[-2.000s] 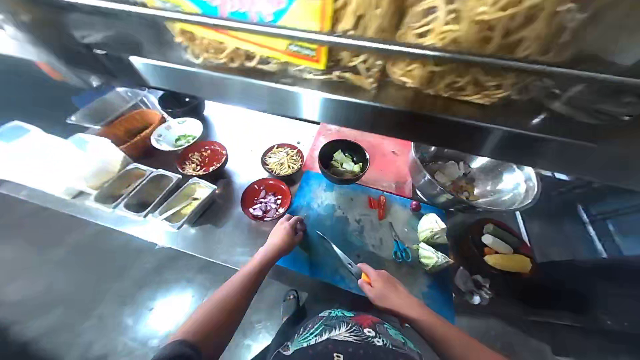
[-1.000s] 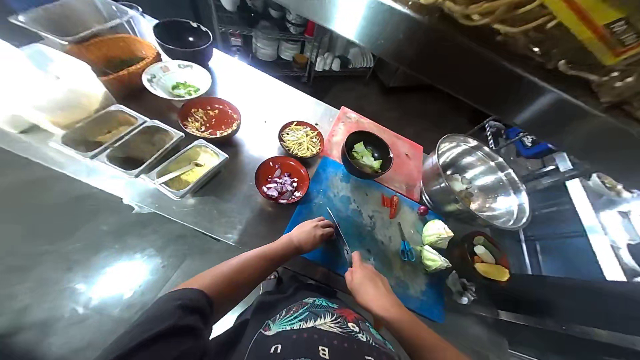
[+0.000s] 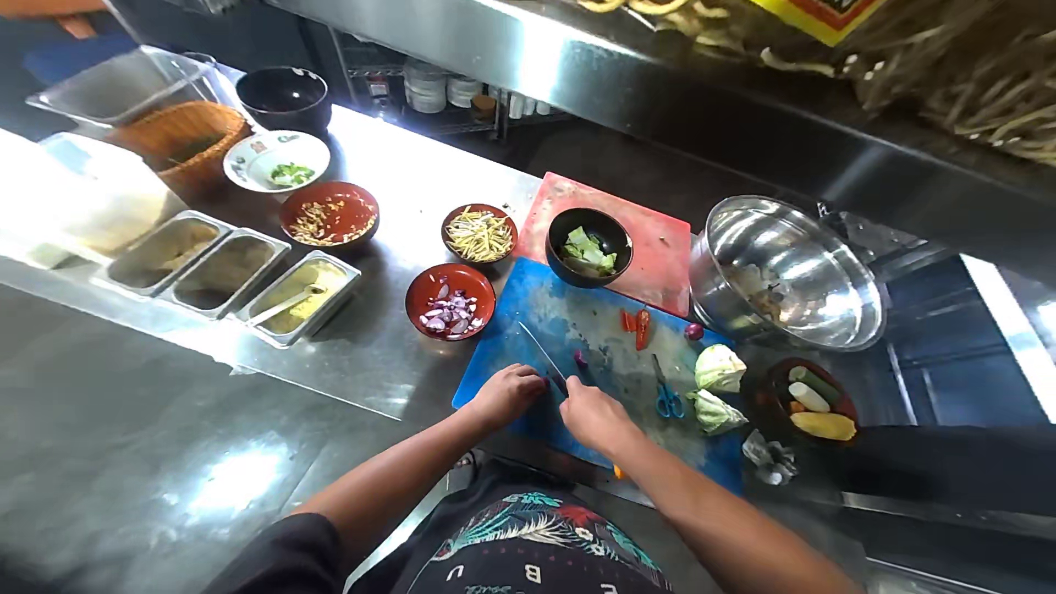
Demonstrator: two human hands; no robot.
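Observation:
My right hand (image 3: pixel 596 414) is closed on the handle of a kitchen knife (image 3: pixel 542 348), its blade pointing up and left over the blue cutting board (image 3: pixel 528 305). Just left of it, my left hand (image 3: pixel 510 394) holds a small reddish-purple piece, probably shallot, down on the board; the fingers mostly hide it. A purple scrap (image 3: pixel 581 359) lies right of the blade. Further right are red chili pieces (image 3: pixel 642 328), blue-handled scissors (image 3: pixel 669 400), a whole shallot (image 3: pixel 694 332) and cabbage wedges (image 3: pixel 719 369). Beyond my left hand stands a red bowl of cut shallots (image 3: pixel 451 313).
A black bowl of cut greens (image 3: pixel 587 262) stands on the red cutting board (image 3: pixel 652 239). Right are a large steel bowl (image 3: pixel 833 272) and a vegetable bowl (image 3: pixel 771 396). Left stand bowls, a wicker basket (image 3: pixel 198 157) and steel containers (image 3: pixel 301 301). A steel shelf (image 3: pixel 577 62) crosses above.
The knife was lower and farther right of my left hand two seconds ago; its blade is now close beside those fingers. A purple scrap shows right of the blade. The view has shifted.

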